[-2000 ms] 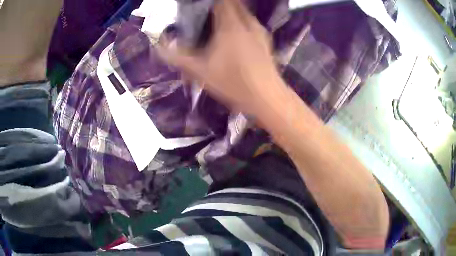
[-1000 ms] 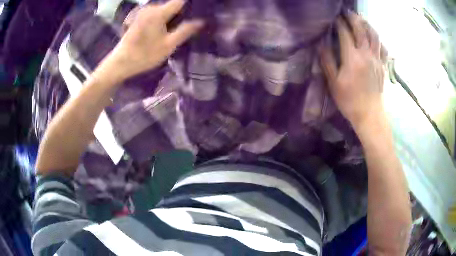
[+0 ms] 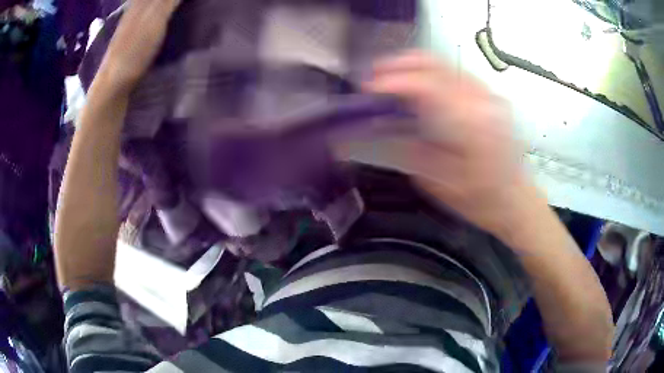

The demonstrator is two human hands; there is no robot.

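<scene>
A purple, white and grey plaid cloth (image 3: pixel 269 160) lies bunched over my lap and reaches up to the top of the view, blurred by motion. My right hand (image 3: pixel 444 124) is at its right side, blurred, with the fingers bent around a fold of the cloth. My left forearm runs up the left side; my left hand (image 3: pixel 149 22) is cut off by the top edge or covered by cloth, so its fingers are hidden. A stiff white strip (image 3: pixel 151 285) lies on the cloth at the lower left.
The white machine table (image 3: pixel 582 156) is at the right, with a dark ragged gap line and ruler marks along its near edge. A blue item (image 3: pixel 526 335) is below it at the lower right. My striped shirt fills the bottom.
My right hand has moved left and inward, from lying spread on the cloth to gripping a fold. My left hand has moved up to the top edge. More of the table shows.
</scene>
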